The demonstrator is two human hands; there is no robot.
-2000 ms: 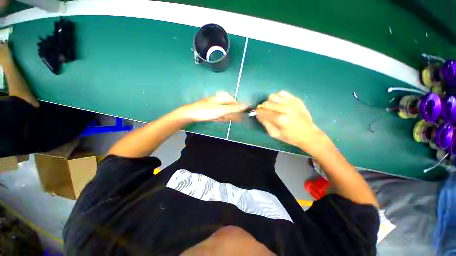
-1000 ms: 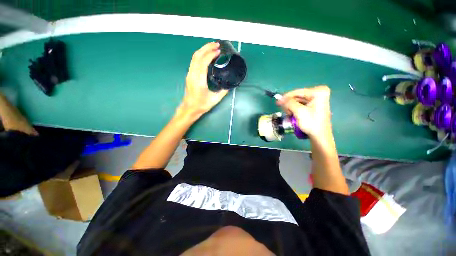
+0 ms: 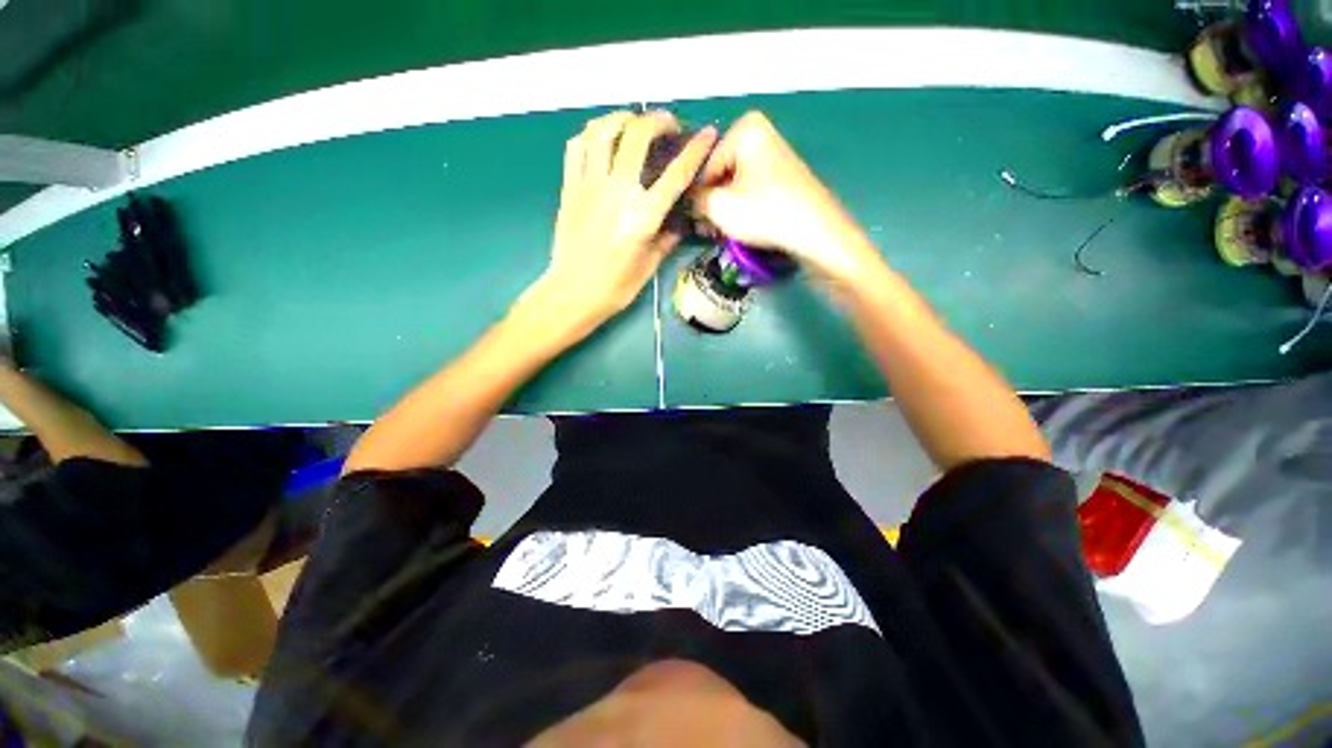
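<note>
The black housing (image 3: 665, 155) is mostly hidden between my hands near the white seam line. My left hand (image 3: 614, 205) is wrapped around its left side. My right hand (image 3: 752, 190) is at its right side with the fingers curled at the housing's mouth; what the fingertips hold is hidden. One inner assembly (image 3: 712, 297) lies on the green bench just below my hands, its cream-yellow base towards me and its purple flared end partly under my right hand.
Several purple-topped cores (image 3: 1245, 152) stand grouped at the right with loose white wires. Thin dark wires lie near them. A cluster of small black parts (image 3: 142, 273) is at the left. A white rail (image 3: 818, 62) runs along the far edge. Another person's arm (image 3: 66, 421) is at the left.
My right hand has moved up and left to the housing, which my left hand still holds. The inner assembly is now closer to the housing. The view has turned slightly.
</note>
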